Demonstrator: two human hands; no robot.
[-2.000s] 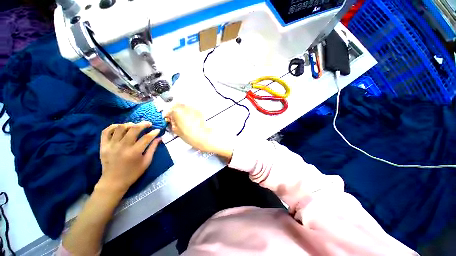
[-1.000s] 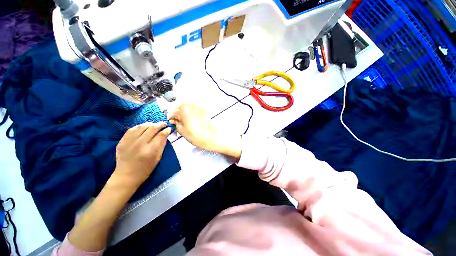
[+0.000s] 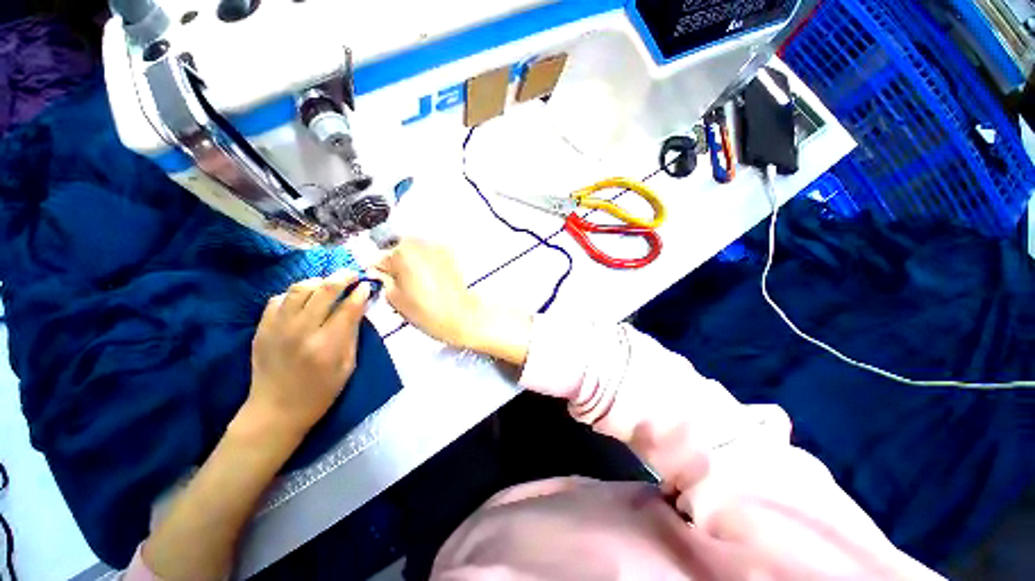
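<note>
The navy garment piece (image 3: 136,329) lies crumpled left of the needle area, with a lit teal patch near the needle. My left hand (image 3: 306,340) pinches the garment's edge between thumb and fingers, just in front of the machine. My right hand (image 3: 420,289) is beside it, its fingertips at the cloth edge next to the presser foot area. The white sewing machine (image 3: 261,108) stands above both hands. The needle tip and presser foot are largely hidden by the head and my right fingers. A thin dark strip (image 3: 495,272) runs across the table under my right hand.
Scissors with yellow and red handles (image 3: 614,222) and a wavy dark cord (image 3: 513,222) lie right of my hands. Further right are a black device (image 3: 767,123) with a white cable, small tools and a blue crate (image 3: 908,114). More navy cloth (image 3: 863,306) hangs at right.
My left hand has closed from spread fingers to a pinch at the cloth edge. My right hand stays close to the needle. Less of the lit teal patch shows.
</note>
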